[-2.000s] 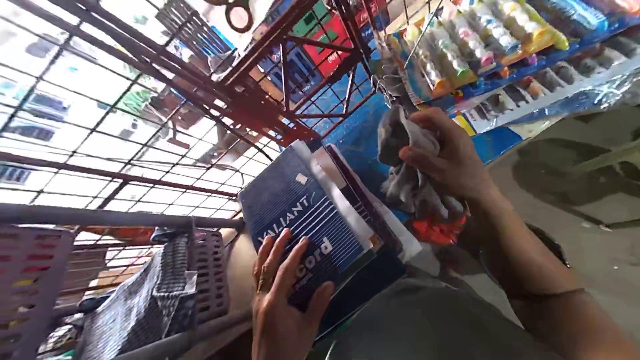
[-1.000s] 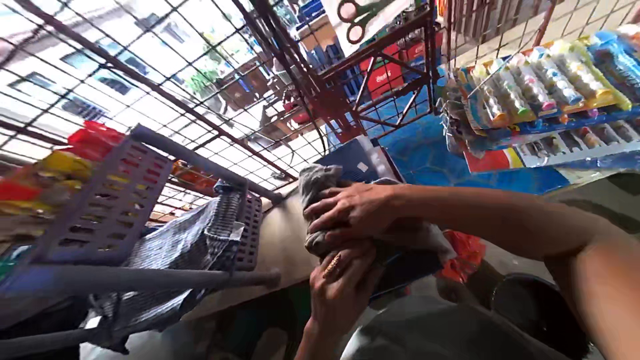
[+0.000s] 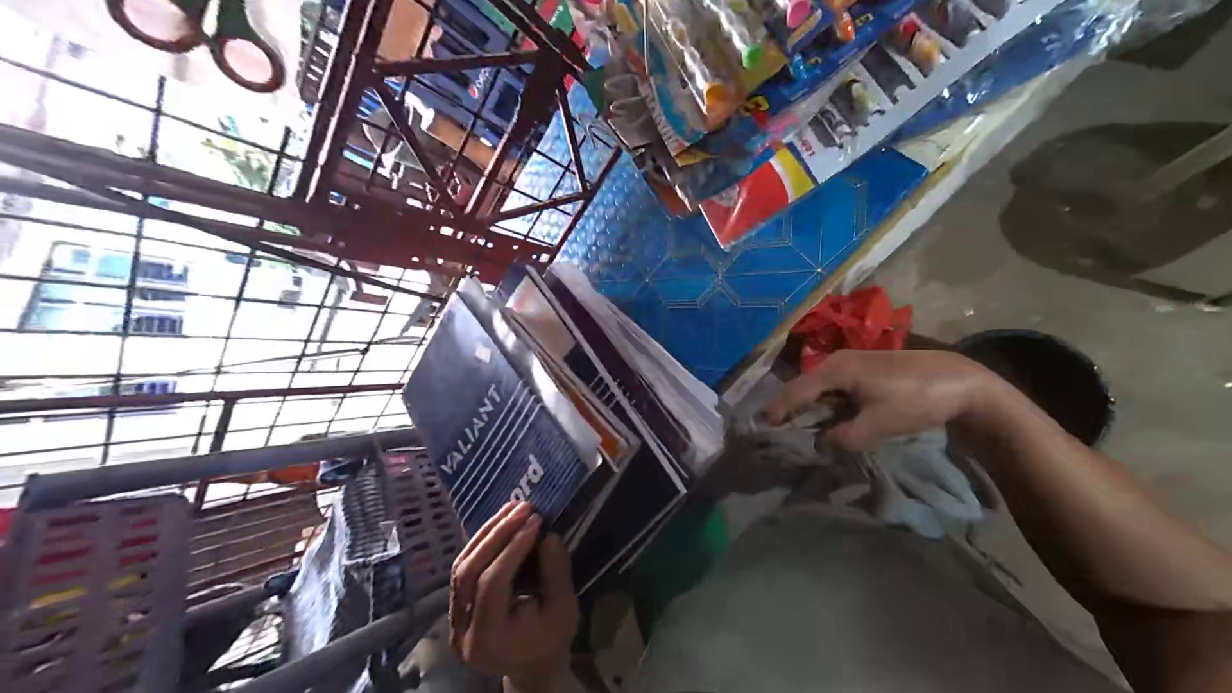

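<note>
Blue-covered record books (image 3: 500,414) stand tilted in a stack at the middle, with loose papers between and behind them. My left hand (image 3: 515,597) grips the lower edge of the front book, fingers on its cover and thumb at the side. To the right of the stack, my right hand (image 3: 857,395) is closed on a crumpled grey cloth (image 3: 905,472), which hangs below the fingers. A red plastic bag (image 3: 852,322) lies just beyond that hand.
Wire mesh on a rusty metal frame (image 3: 385,226) rises at left. Purple plastic baskets (image 3: 106,577) sit lower left. Packaged goods (image 3: 770,77) hang over a blue patterned surface (image 3: 731,279). A dark round container (image 3: 1044,380) is at right, and scissors (image 3: 207,38) hang upper left.
One second ago both hands were together with the cloth over the books. My right hand has moved right, off the books, with the cloth; the front cover shows again. My left hand is at its lower edge.
</note>
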